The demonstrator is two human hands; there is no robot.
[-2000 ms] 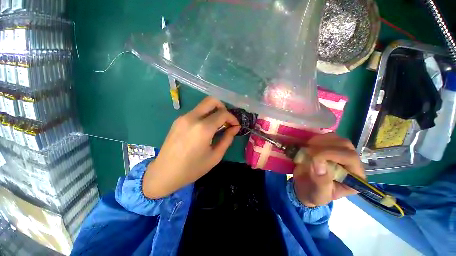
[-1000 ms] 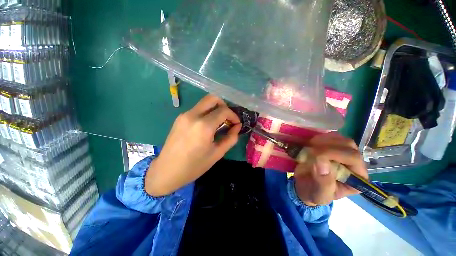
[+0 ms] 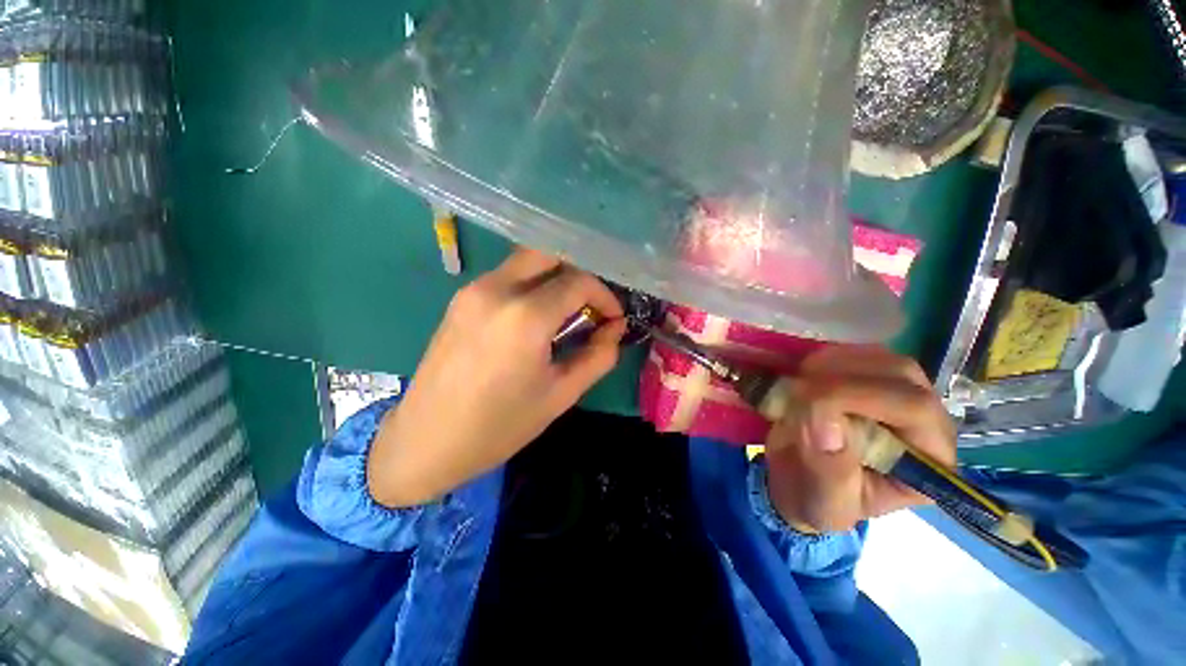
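My right hand (image 3: pixel 852 442) holds a soldering iron (image 3: pixel 884 452) like a pen, with its cream handle in the fingers. The iron's metal tip points left onto a small black round unit (image 3: pixel 640 312). My left hand (image 3: pixel 514 358) pinches a small part with a yellow edge (image 3: pixel 578 331) at the unit's left side. The fingers and the clear hood cover much of the unit, and the exact tip contact is hidden. A pink checked block (image 3: pixel 709 390) lies under the iron.
A clear fume hood (image 3: pixel 624 143) hangs over the work. Stacked clear trays (image 3: pixel 91 247) stand at the left. A tweezers-like tool (image 3: pixel 446 239) lies on the green mat (image 3: pixel 299 260). A bowl of metal wool (image 3: pixel 923 78) and a metal-edged tray (image 3: pixel 969 312) with a yellow sponge (image 3: pixel 1031 333) are at the right.
The yellow-edged part shows more clearly between my left fingers. My right hand and the iron have hardly moved. The hood and the mat items have shifted slightly in the picture.
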